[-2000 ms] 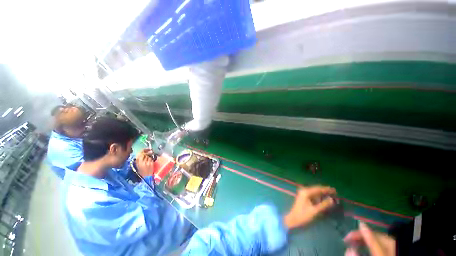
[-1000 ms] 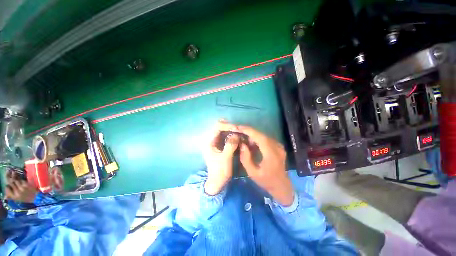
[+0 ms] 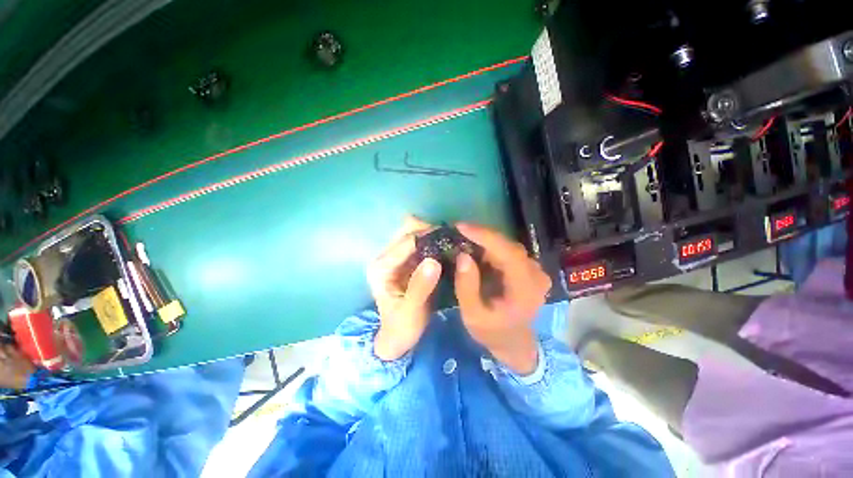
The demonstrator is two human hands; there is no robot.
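A small dark round assembly [image 3: 443, 245] with shiny bits on its face is held between the fingertips of both hands, above the teal bench strip. My left hand [image 3: 402, 287] grips its left side, with the thumb on its lower edge. My right hand [image 3: 500, 291] grips its right side, with the thumb at the lower edge. The undersides and part of the rim are hidden by my fingers.
Two thin hex keys [image 3: 426, 171] lie on the bench strip [image 3: 271, 252]. A black test fixture [image 3: 613, 224] with red digits stands at right. A parts tray [image 3: 140, 322] is at left. Dark assemblies [image 3: 327, 49] sit on the green belt [image 3: 253, 121]. People are at both sides.
The view has swung from the line and blue bin down to the bench. Since one second ago, the tray, belt pieces and fixture have shifted left in view; the held assembly's face shows more.
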